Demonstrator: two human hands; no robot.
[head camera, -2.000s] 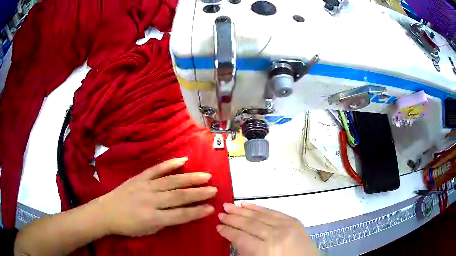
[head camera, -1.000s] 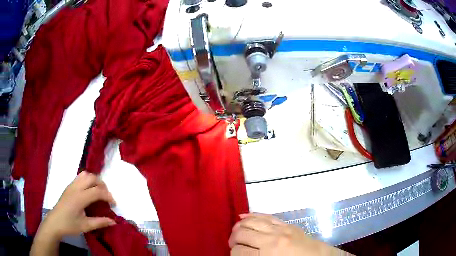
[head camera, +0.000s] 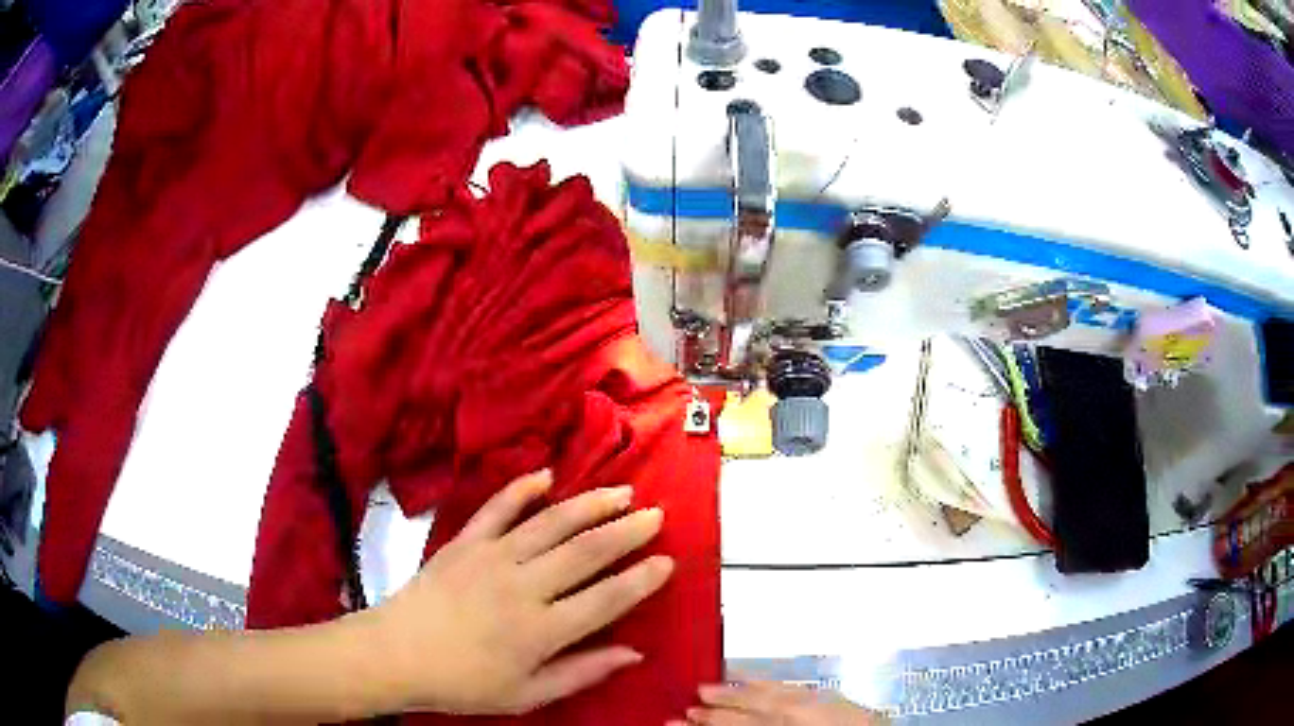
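Red knit fabric (head camera: 497, 326) lies gathered in folds left of the needle and runs flat down over the table's front edge. Its right edge passes by the presser foot (head camera: 698, 413), where a light glows on it. The white sewing machine (head camera: 852, 156) with a blue stripe stands over it. My left hand (head camera: 546, 610) lies flat on the fabric, fingers spread, below the needle. My right hand (head camera: 773, 705) is at the fabric's right edge, mostly cut off by the bottom of the picture; its grip is not visible.
A second red piece (head camera: 284, 142) lies at the back left and hangs down leftward. A thin black strip (head camera: 325, 440) runs along the gathered fabric. Right of the needle lie cream pieces (head camera: 965, 440), coloured loops and a black phone (head camera: 1100, 461). A ruler strip (head camera: 1022, 688) follows the front edge.
My left hand has let go of the fabric at the far left and moved right onto the panel. The fabric is bunched more beside the needle. My right hand sits lower in view.
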